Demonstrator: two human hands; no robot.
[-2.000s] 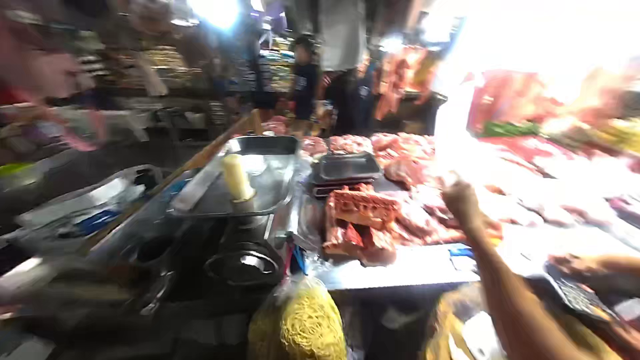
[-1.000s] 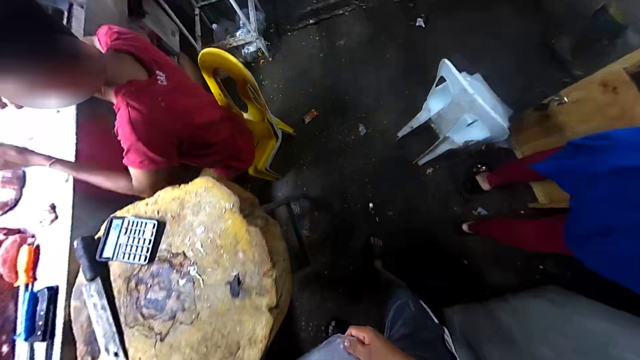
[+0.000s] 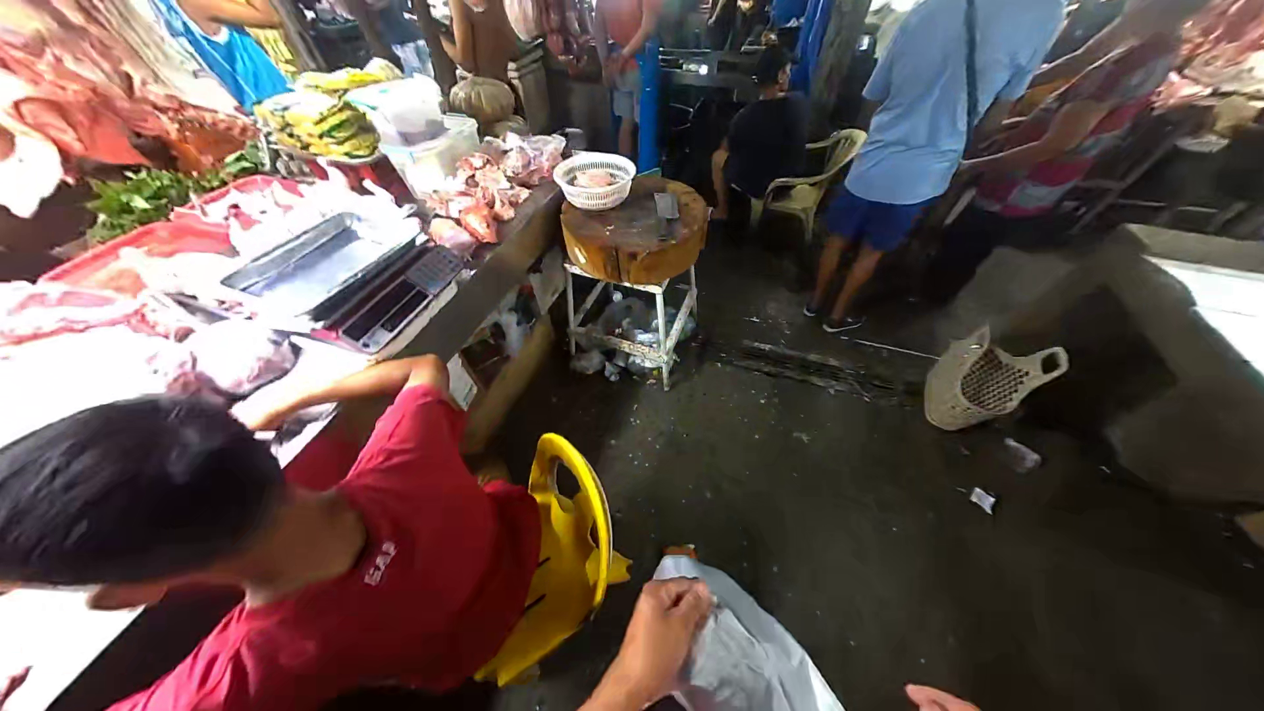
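Note:
My left hand (image 3: 670, 624) is at the bottom middle, its fingers curled against the edge of a pale grey sheet-like material (image 3: 746, 642); whether it grips this, and whether it is cloth or plastic, I cannot tell. Of my right hand (image 3: 938, 697) only fingertips show at the bottom edge, with nothing visible in them. Left of my left hand, a person in a red shirt (image 3: 425, 553) sits on a yellow plastic chair (image 3: 590, 494), one arm on the meat counter. A metal tray (image 3: 326, 262) and a calculator (image 3: 434, 269) lie there among raw meat (image 3: 242, 355).
Ahead stands a round wooden chopping block (image 3: 637, 242) on a metal stand (image 3: 622, 346), bearing a white plastic basket (image 3: 594, 182) and a cleaver (image 3: 667, 205). A woven basket (image 3: 987, 380) lies on the wet floor (image 3: 790, 494). A person in a light blue shirt (image 3: 918, 109) stands beyond.
The view has swung widely between frames. A hand on a knee one second ago has given way to my left hand at the pale material.

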